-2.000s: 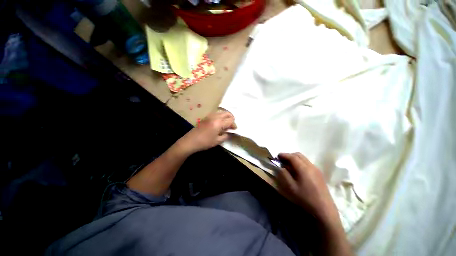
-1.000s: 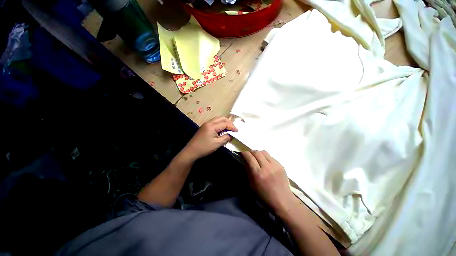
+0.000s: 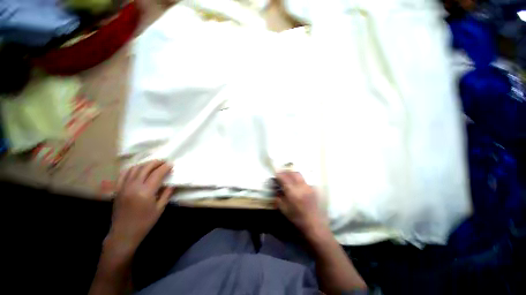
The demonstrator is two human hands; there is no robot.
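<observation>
The cream garment (image 3: 202,121) lies spread on the table in front of me, its near edge along the table's front edge. My left hand (image 3: 141,187) holds the near left corner of the cloth, fingers on top. My right hand (image 3: 295,196) is at the near edge further right, fingers curled on the cloth. A small dark shape shows at its fingertips, too blurred to name surely. The folded near edge (image 3: 225,193) runs between the two hands. The picture is blurred and the cloth is overexposed.
Cream garment layers (image 3: 398,132) lie at the right, with shiny blue material (image 3: 490,150) beyond. A red tray (image 3: 92,43) holds items at the upper left. Yellow paper (image 3: 40,109) and a red-patterned scrap (image 3: 72,127) lie on the brown table (image 3: 106,109).
The view has swung right, bringing the blue material into sight. My hands have moved apart along the near edge, the left to the corner and the right further right.
</observation>
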